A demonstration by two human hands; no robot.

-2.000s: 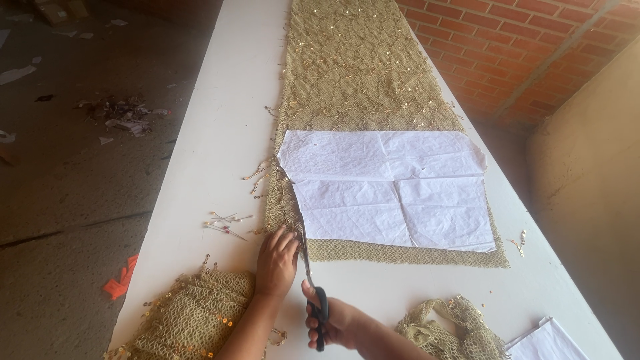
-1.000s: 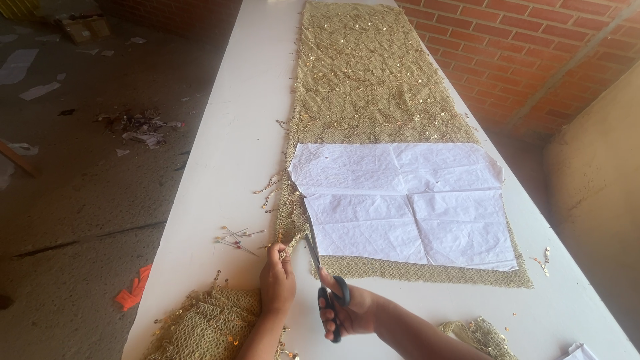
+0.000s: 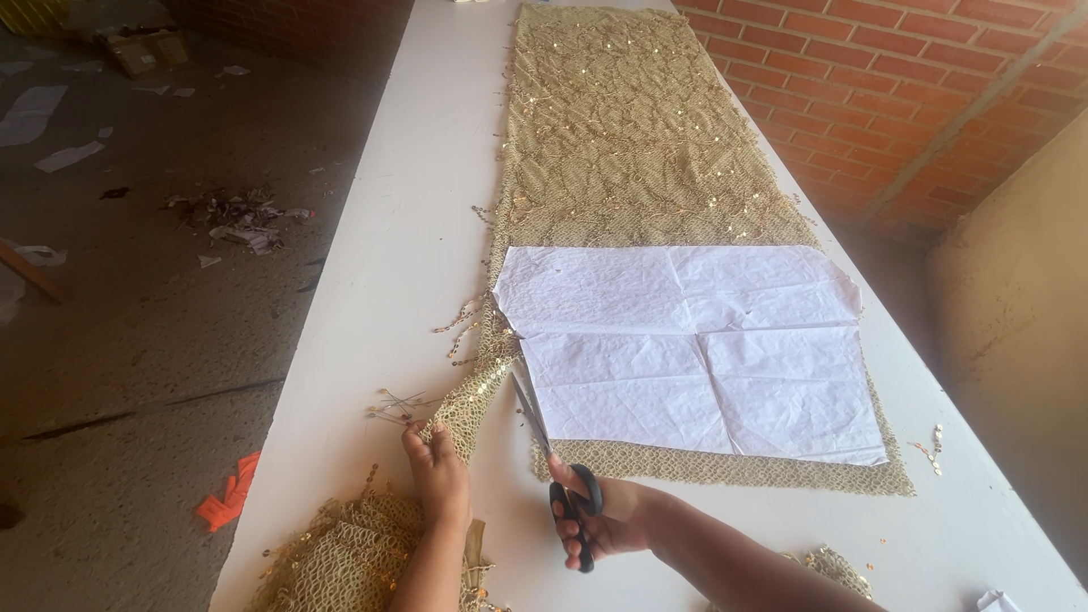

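Note:
A long piece of gold sequined mesh fabric (image 3: pixel 629 136) lies along the white table. On its near part rests a creased white paper pattern (image 3: pixel 612 374). My left hand (image 3: pixel 440 472) grips a partly cut strip of the fabric (image 3: pixel 476 395), folded away to the left of the paper. My right hand (image 3: pixel 595 510) holds scissors with black handles (image 3: pixel 576 510); their blades are slightly apart at the paper's left edge, the tips near where the strip joins the fabric.
Several pins (image 3: pixel 399 406) lie left of my left hand. Bunched gold mesh (image 3: pixel 348 552) sits at the near left, another scrap (image 3: pixel 833 571) at the near right. The table (image 3: pixel 374 280) has a floor with scraps on its left and a brick wall (image 3: pixel 901 85) on its right.
The cut has moved up along the paper's left edge. My left hand has pulled the cut strip out to the left, opening a gap beside the paper.

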